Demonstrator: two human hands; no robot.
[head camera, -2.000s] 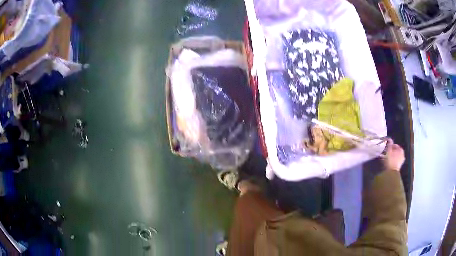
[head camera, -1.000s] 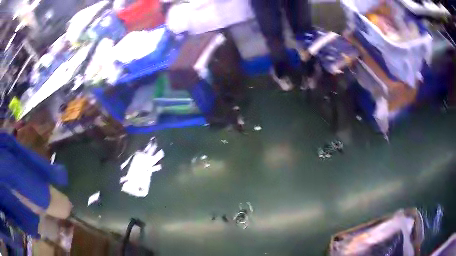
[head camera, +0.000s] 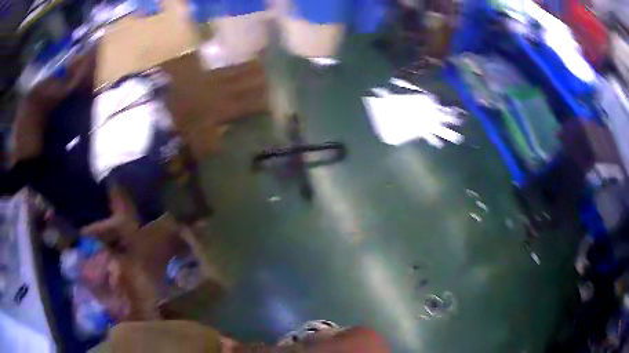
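Observation:
Neither of my hands can be made out in the blurred view; a khaki-brown part of my clothing (head camera: 162, 338) and a patterned shoe (head camera: 314, 331) show at the bottom edge. Nearest in front is the green floor (head camera: 345, 269). White scraps (head camera: 407, 117) lie on it at upper middle right. A dark object with a long narrow loop (head camera: 300, 155) stands or lies near the middle. Clear and pale scraps (head camera: 438, 303) lie at lower right.
A person in dark clothing (head camera: 72, 162) is at the left, a hand (head camera: 121, 220) reaching down above an open carton (head camera: 200, 286). A white tabletop (head camera: 17, 269) is at lower left, brown cartons (head camera: 221, 89) at upper left, and a blue crate with green items (head camera: 531, 131) at upper right.
My view has swung from the lined basket across the floor to the left. The basket and my right hand are out of view; the person at the left and the looped object now show fully.

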